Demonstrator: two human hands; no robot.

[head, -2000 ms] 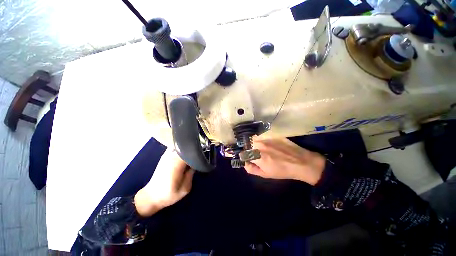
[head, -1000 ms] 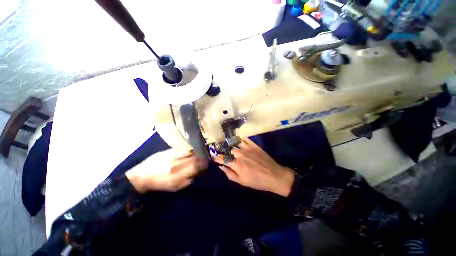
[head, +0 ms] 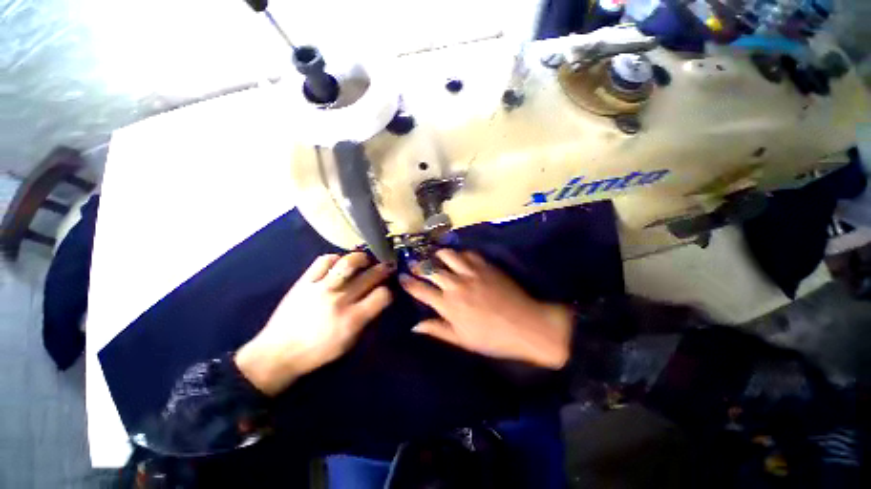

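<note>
A large dark navy cloth panel lies flat on the machine table under both hands, its corner reaching toward the table's left edge. My left hand rests palm down on the cloth, fingertips just below the grey upright guard. My right hand lies flat on the cloth with spread fingers, fingertips beside the small metal parts at the needle area. The needle and presser foot cannot be made out clearly. Neither hand visibly grips anything; both press on the cloth.
The cream machine head with blue lettering stretches across to the right. A brass-coloured base with a silver knob sits on it. Dark cloth hangs at the right. A wooden chair with dark cloth stands left of the white table.
The cloth panel is spread further left over the table. My left hand has opened flatter on it, and my right fingers are more spread. The camera view has shifted.
</note>
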